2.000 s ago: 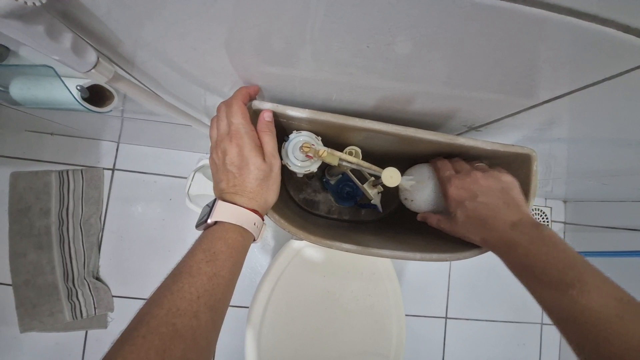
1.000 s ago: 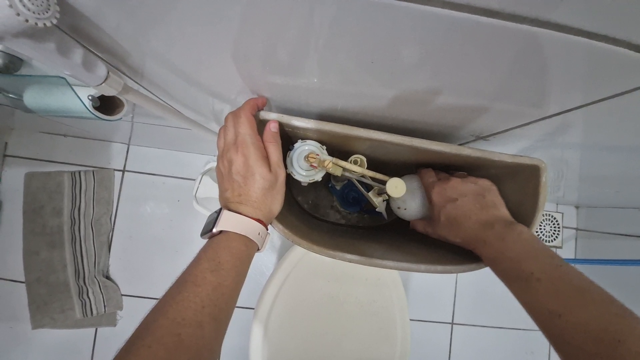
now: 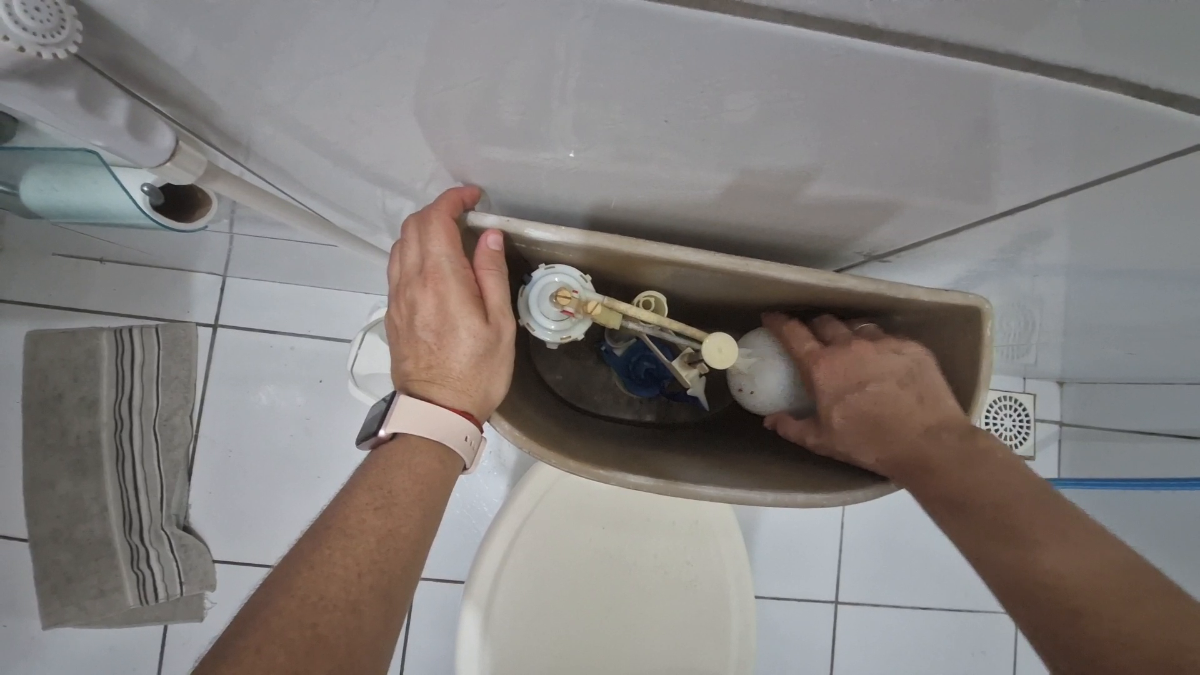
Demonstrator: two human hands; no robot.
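Observation:
Below me is an uncovered toilet cistern (image 3: 731,251) against the wall. My left hand (image 3: 450,314) grips its left end wall, the thumb over the rim. Inside the right half, my right hand (image 3: 858,389) holds a white float ball (image 3: 764,373) from its right side; the fingertips are partly hidden behind the ball. A fill valve with a white round cap (image 3: 555,305) stands at the left inside. Its float arm (image 3: 652,317) runs right to a cream disc (image 3: 719,351) beside the ball. Under the arm sits a blue flush-valve part (image 3: 642,367).
The closed toilet lid (image 3: 609,581) lies in front of the cistern. A grey striped towel (image 3: 84,469) is on the tiled floor at left. A paper roll holder (image 3: 112,192) and a white pipe (image 3: 281,211) are at upper left, a floor drain (image 3: 1010,422) at right.
My right hand remains at the float ball, its fingers shifted slightly on it. My left hand keeps its place on the cistern's left end.

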